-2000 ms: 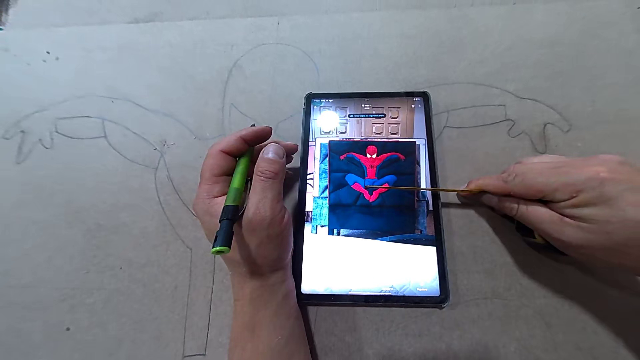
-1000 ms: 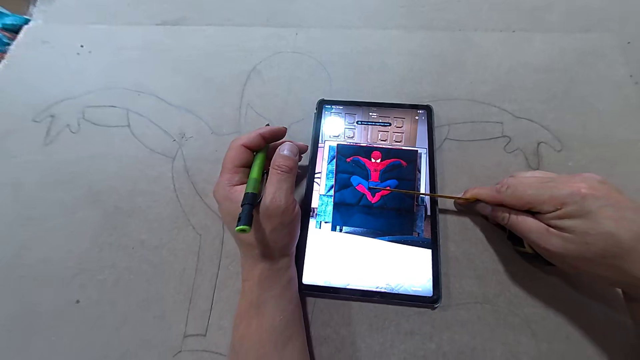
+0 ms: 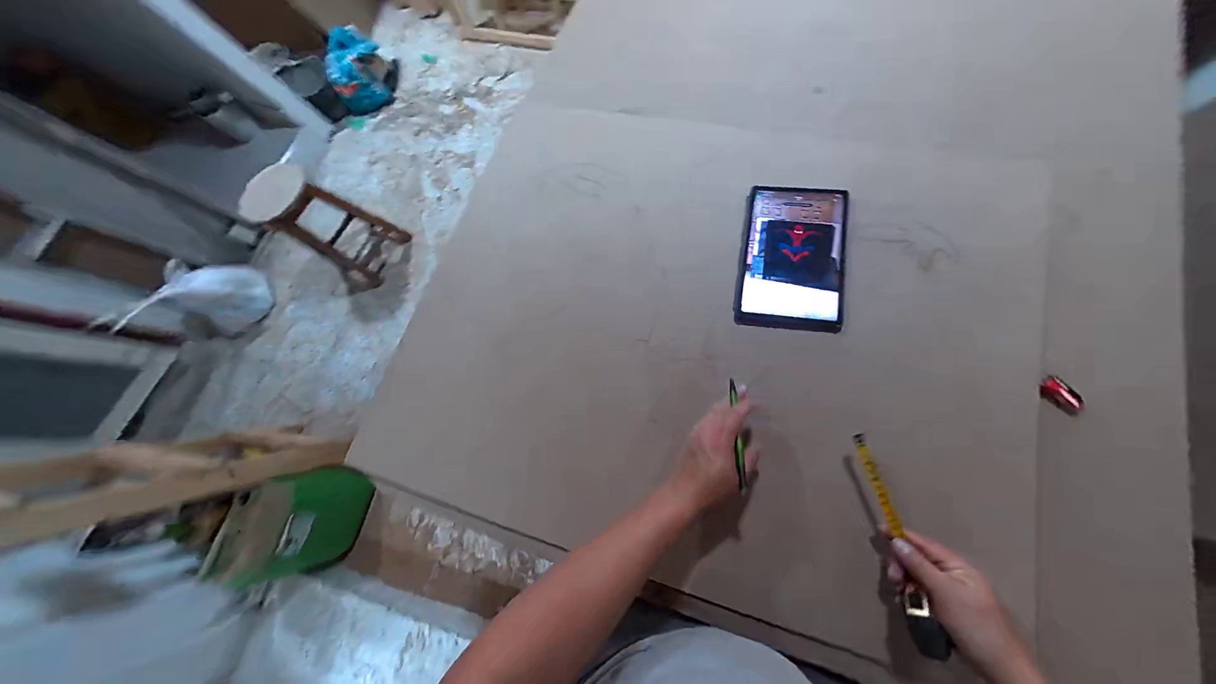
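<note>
My left hand (image 3: 711,454) holds a green-and-black pen or marker (image 3: 739,446) above a large brown board or sheet (image 3: 532,380). In my right hand (image 3: 950,589) is a tape measure (image 3: 923,622), its yellow blade (image 3: 876,486) pulled partly out and pointing up and away. Beyond both hands, a tablet (image 3: 793,304) lies on the sheet, showing a picture of a red and blue costumed figure on a dark ground. Faint pencil lines show to either side of the tablet. Neither hand touches it.
A small red object (image 3: 1061,394) lies on the board at the right. Off the board's left side stand a round-topped wooden stool (image 3: 274,194), a blue plastic bag (image 3: 359,71) and a green container (image 3: 328,518) beside wooden bars (image 3: 171,475). The floor is littered with pale debris.
Both hands have drawn back from the tablet toward my body; the left hand was beside it, and the blade in the right reached over its screen. The view is now much wider.
</note>
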